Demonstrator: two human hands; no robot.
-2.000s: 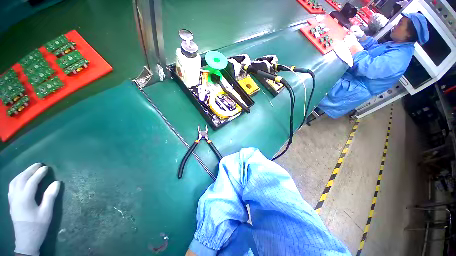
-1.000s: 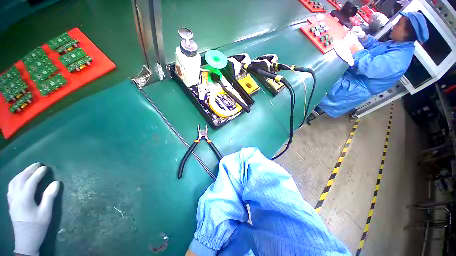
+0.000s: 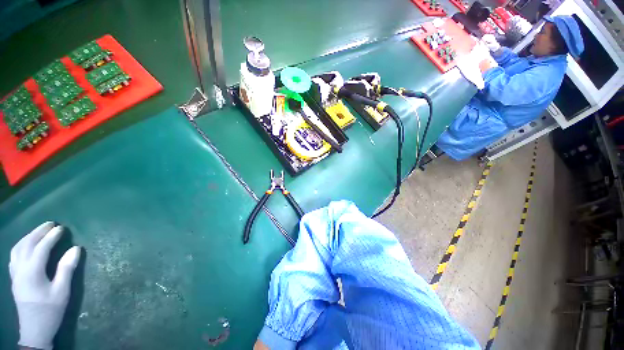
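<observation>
My left hand (image 3: 42, 284), in a white glove, rests on the green mat at the lower left, thumb apart from the fingers, holding nothing. My right hand is out of the picture below the bottom edge; only its blue sleeve (image 3: 342, 266) shows. A red-orange tray (image 3: 137, 78) lies at the upper left on the green raised surface. Several green circuit boards (image 3: 63, 91) stand on it in rows. Side cutters (image 3: 276, 186) lie with handles spread near the right sleeve, not touched by my left hand.
A black tool tray (image 3: 294, 166) holds a white bottle (image 3: 257, 92), a green disc (image 3: 295, 80) and a yellow tape roll (image 3: 308, 141). Iron stands (image 3: 339, 115) with black cables are beside it. A metal post (image 3: 202, 51) rises behind. A person in blue (image 3: 510, 92) works at another red tray (image 3: 438, 48).
The red tray with the boards has slid a little to the right and slightly upward. My left hand and right sleeve stay nearly still.
</observation>
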